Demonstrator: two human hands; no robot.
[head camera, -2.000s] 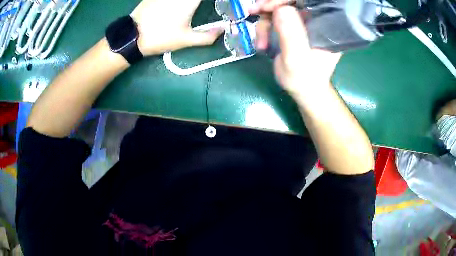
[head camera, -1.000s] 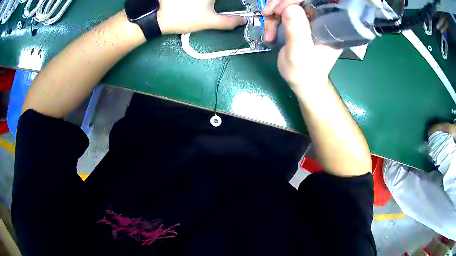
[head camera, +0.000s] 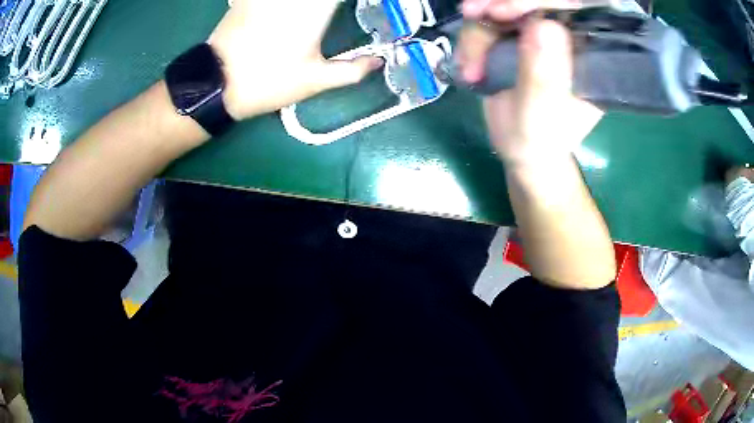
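A white U-shaped unit (head camera: 331, 135) lies on the green bench, its head with a blue insert (head camera: 420, 70) pointing right. A second unit's head with a blue insert (head camera: 395, 16) sits just beyond it, partly under my left hand. My left hand (head camera: 285, 54) rests over the units, thumb on the frame near the heads. My right hand (head camera: 525, 83) is shut around the grey electric screwdriver (head camera: 624, 64), which lies nearly level, its front end pointing left to the heads. The right hand is blurred. The driver tip and any screw cannot be made out.
Stacked white U-shaped units (head camera: 54, 41) lie at the far left of the green bench (head camera: 661, 182). A white strip (head camera: 738, 120) crosses at the right. Another person's sleeve (head camera: 740, 206) is at the right edge. A white disc on a thin cord (head camera: 347, 229) hangs at the bench edge.
My right hand and the screwdriver have moved right, away from the unit heads, uncovering the blue inserts. My left hand stays on the units. The whole view has also shifted.
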